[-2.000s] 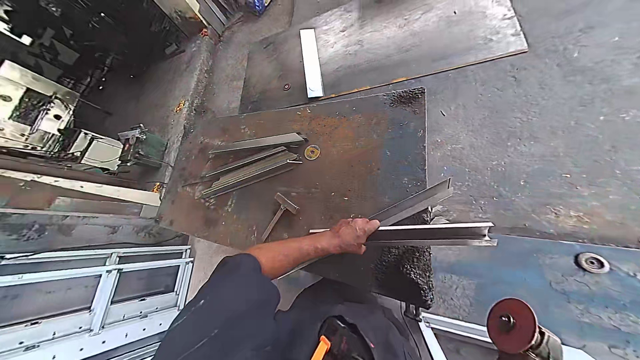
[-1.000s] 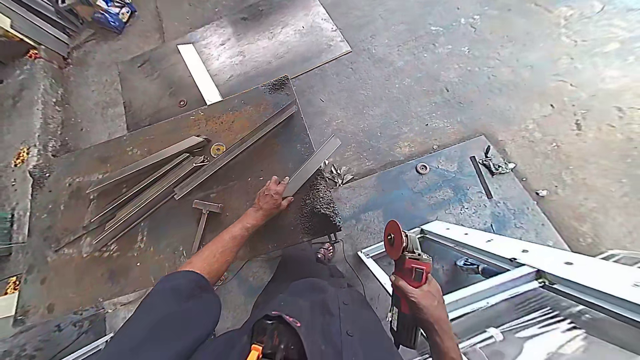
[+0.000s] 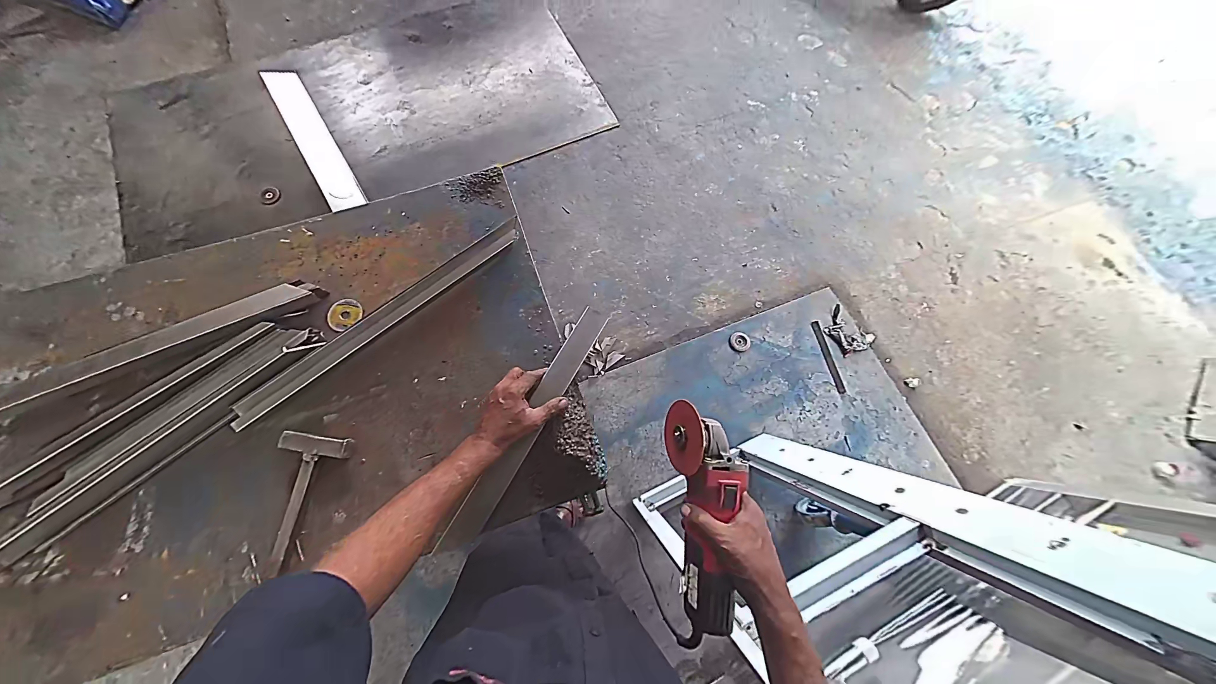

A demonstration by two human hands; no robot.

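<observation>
My left hand (image 3: 518, 408) grips a grey metal angle bar (image 3: 570, 359) that lies slantwise over the near right corner of the rusty steel worktable (image 3: 427, 380). In my right hand (image 3: 736, 541) is a red and black angle grinder (image 3: 711, 513), held upright off the table's right side, with a reddish disc (image 3: 684, 437) on its head. A steel hammer (image 3: 309, 465) lies on the table left of my left forearm. Beyond it, several metal profiles (image 3: 171, 418) lie side by side, and a longer channel (image 3: 380, 318) reaches toward the far right corner. A yellow-centred disc (image 3: 344, 314) rests beside them.
A white-painted metal frame (image 3: 883, 494) stands at my right. Past the table lie a steel sheet with a white strip (image 3: 313, 142) and a small disc (image 3: 271, 195). A bluish metal plate (image 3: 788, 380) on the right bears another disc (image 3: 739, 341) and a dark bar (image 3: 828, 357).
The grinder, unheld two seconds ago, is in my right hand. A channel near my left hand then now lies with the profiles further left. The view has swung right.
</observation>
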